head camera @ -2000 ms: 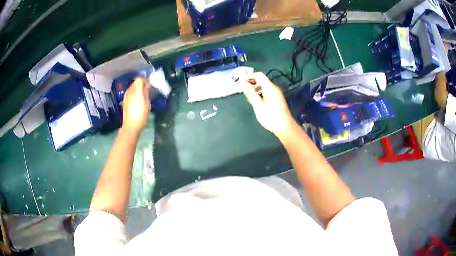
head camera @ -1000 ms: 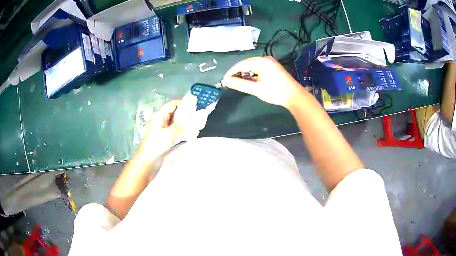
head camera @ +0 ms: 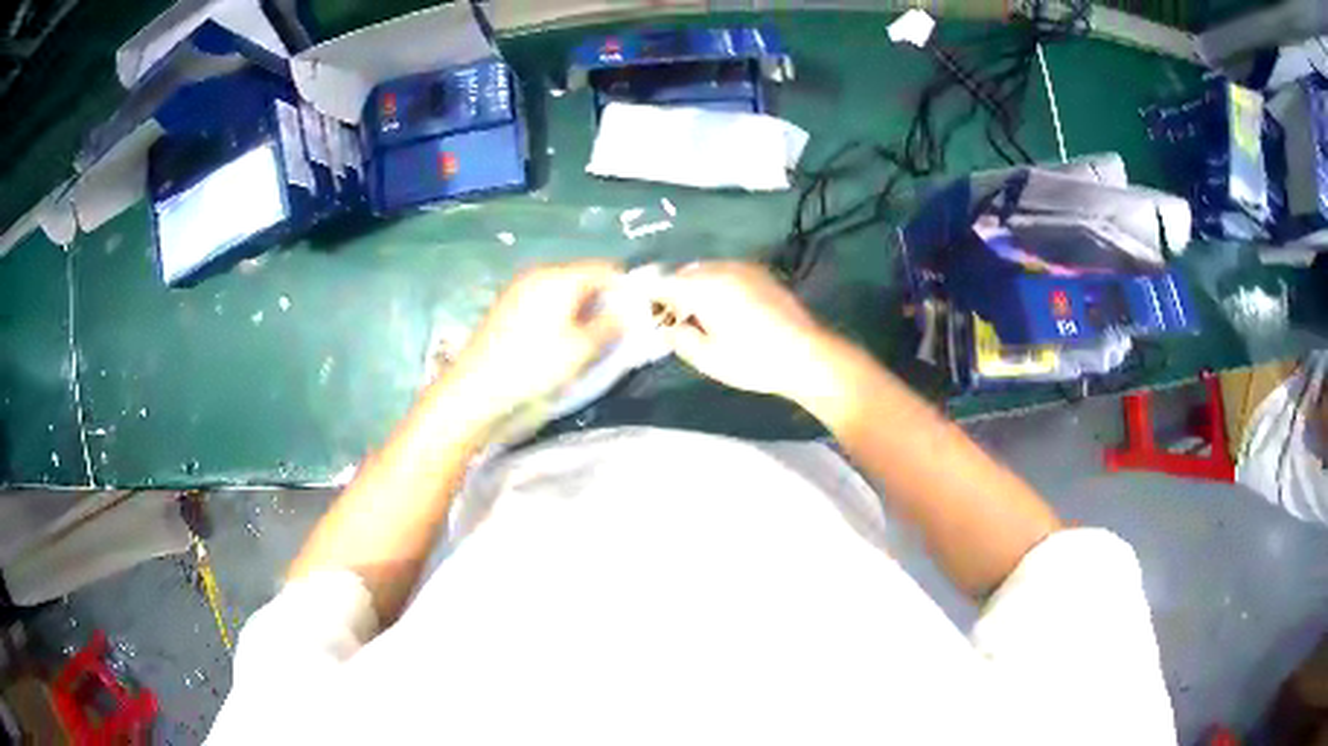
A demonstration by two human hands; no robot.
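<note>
My left hand (head camera: 549,338) is closed around a white translucent sleeve (head camera: 605,367) near my body; the handset's keys do not show now. My right hand (head camera: 736,332) meets it at the sleeve's upper end, its fingertips pinching a tiny dark and brownish piece (head camera: 666,313), perhaps a connector. Both hands are blurred, and the exact contact between them is hidden. An open dark blue box (head camera: 677,80) lies beyond the hands with a white sleeve (head camera: 692,146) at its front.
Open blue boxes (head camera: 449,153) with pale flaps stand at the left. More blue boxes (head camera: 1085,306) lie at the right edge. Black cables (head camera: 932,131) tangle behind them. Small white scraps (head camera: 648,220) lie on the green bench (head camera: 321,364). A red stool (head camera: 1172,437) stands at the right.
My left hand first reached to a left box, then held a sleeved handset with its keys showing. Now it has moved up and right, and both hands are together over the handset's end.
</note>
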